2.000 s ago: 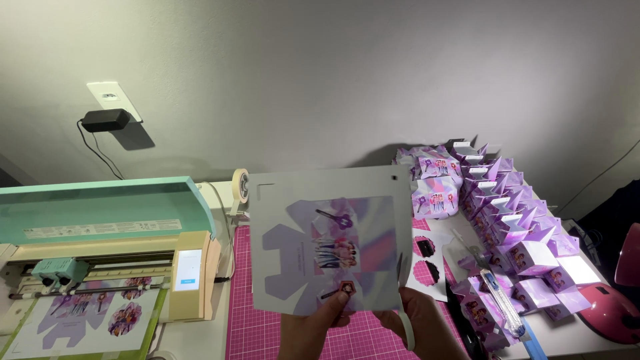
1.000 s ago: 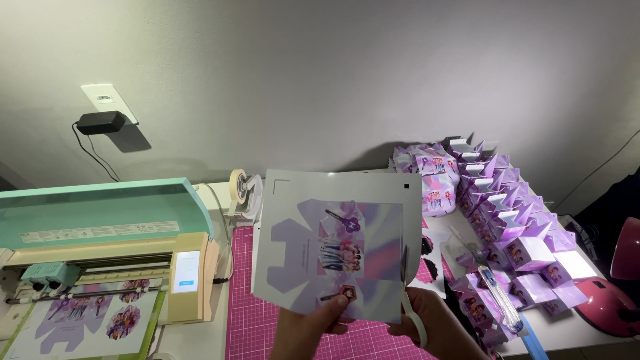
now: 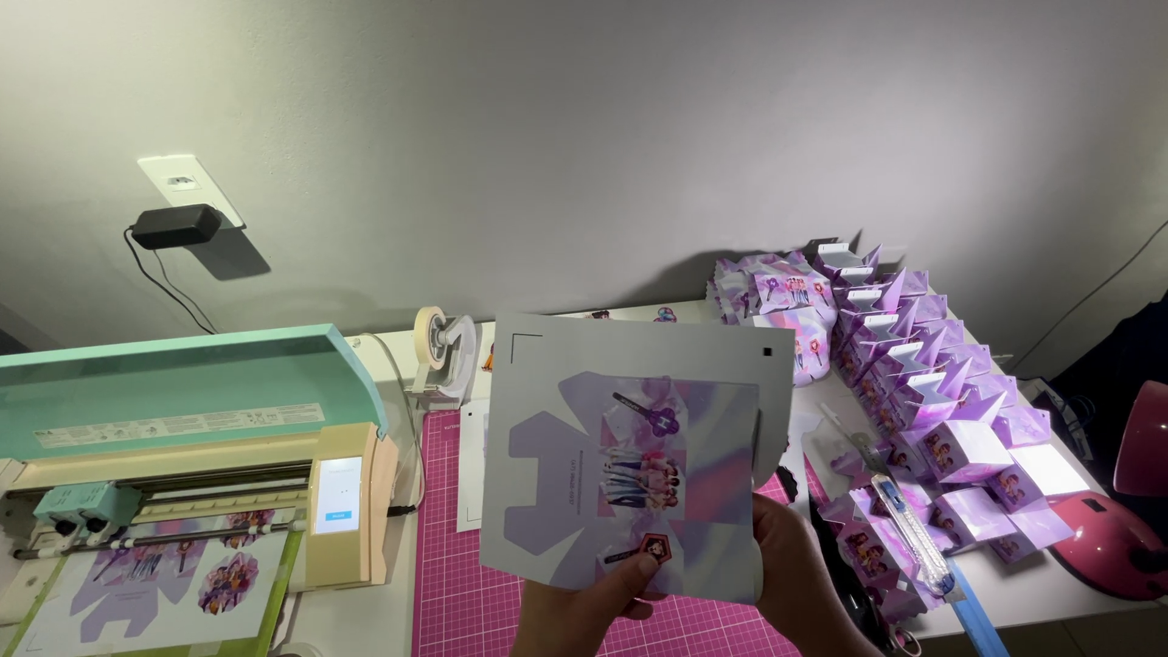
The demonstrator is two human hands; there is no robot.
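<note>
A printed paper sheet (image 3: pixel 721 438) with a purple box template is held upright above the pink cutting mat (image 3: pixel 443 547). My left hand (image 3: pixel 593 602) pinches its lower edge, thumb on the front. At the sheet's lower right edge is my right hand (image 3: pixel 794 570), its fingers mostly hidden behind the paper. A narrow dark blade-like edge shows at the sheet's right side; in earlier frames a white-handled pair of scissors was there, and its handle is now mostly hidden. Another printed sheet (image 3: pixel 155 593) lies on a green mat in the cutting machine (image 3: pixel 351 538).
A tape dispenser (image 3: pixel 443 356) stands behind the mat. Rows of folded purple boxes (image 3: pixel 967 452) and purple printed packets (image 3: pixel 794 319) fill the right side. A utility knife (image 3: pixel 912 534), a blue ruler (image 3: pixel 976 611) and a pink lamp base (image 3: pixel 1104 543) are nearby. White sheets lie behind the held paper.
The white scissors handle, visible at my right hand a second ago, is now mostly out of sight behind the sheet. My left hand keeps its hold on the lower edge.
</note>
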